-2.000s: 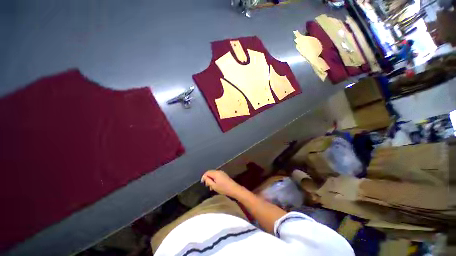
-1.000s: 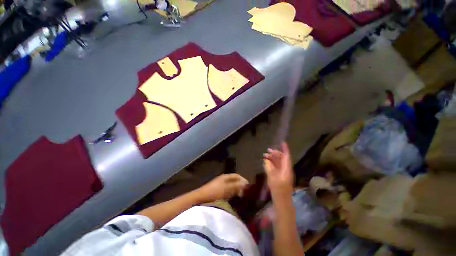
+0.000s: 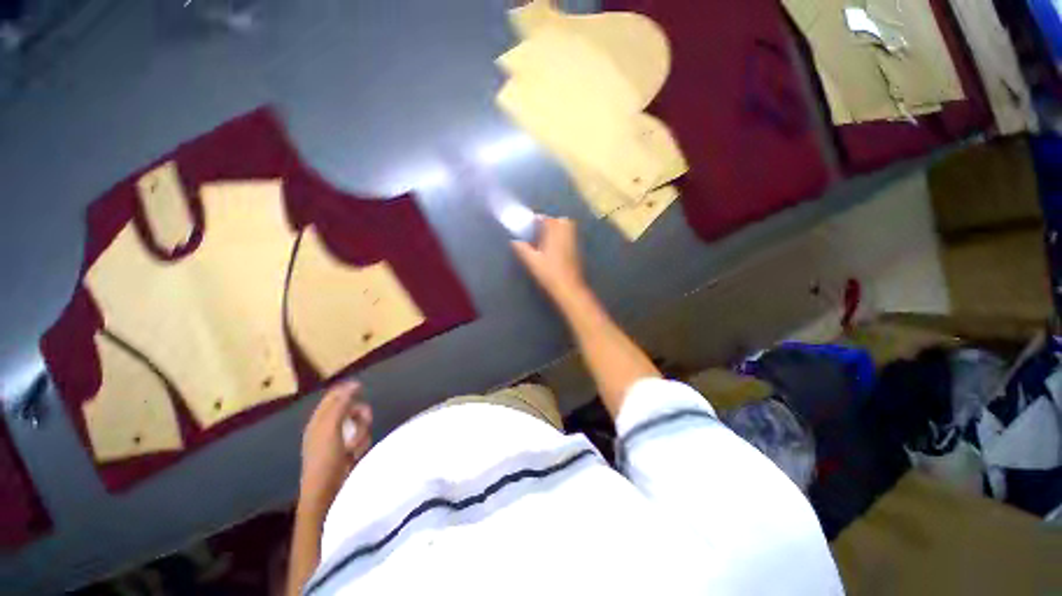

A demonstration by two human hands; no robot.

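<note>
Tan card patterns lie on a maroon fabric piece [image 3: 250, 140]: a centre body pattern [image 3: 210, 303], a side panel pattern on each side [image 3: 349, 297], and a placket pattern [image 3: 167, 207] in the neck opening. My left hand [image 3: 334, 428] is at the table's front edge, just below the fabric, fingers closed on a small white piece, which looks like tailor's chalk [image 3: 349, 431]. My right hand [image 3: 552, 247] is over the table between this fabric and the loose pattern pile. It grips the near end of a blurred, translucent strip, which looks like the clear ruler [image 3: 495, 198].
A loose pattern pile [image 3: 594, 99] overlaps the edge of another maroon piece with a blue mark [image 3: 745, 140]. Tan card patterns with a white slip [image 3: 879, 70] lie on maroon fabric at the right. A metal clamp [image 3: 29, 402] is at the far left. Cardboard and bags lie below the table.
The view has shifted along the table toward the loose pattern pile. My right hand has brought the strip from upright beside the table to low over it. My left hand is now by the cut fabric's edge.
</note>
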